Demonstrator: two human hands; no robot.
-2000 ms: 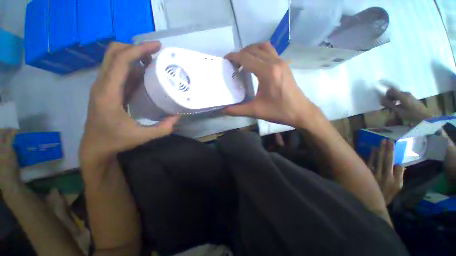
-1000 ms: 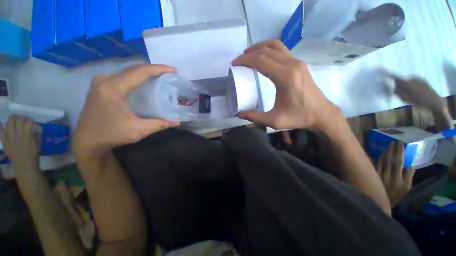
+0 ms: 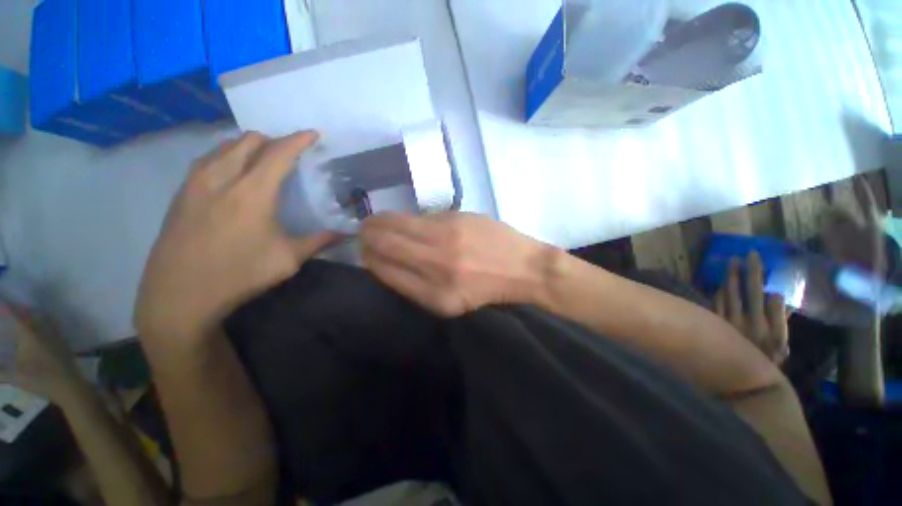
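Observation:
My left hand (image 3: 223, 212) grips the rounded frosted end of the appliance unit (image 3: 309, 201) from the left side. Small dark and reddish parts show inside the unit. My right hand (image 3: 435, 259) is at the unit's near right side with its fingers bent together; whether it pinches a small part there is hidden. An open retail carton (image 3: 331, 94), white inside, lies beneath and behind the unit. Its lid flap points away from me and a short white side flap stands at its right.
Closed blue cartons (image 3: 138, 59) stand in a row at the far left. An open carton (image 3: 613, 99) at the far right holds a clear cover and a smoky cover (image 3: 707, 47). Another person's hand (image 3: 757, 301) holds a blue carton (image 3: 732, 259) at the right. Another person's arm (image 3: 84, 415) is at the left.
The white housing seen 2 seconds ago is no longer in view as such. My right hand has moved left from the carton's right end to the unit. The view has shifted slightly.

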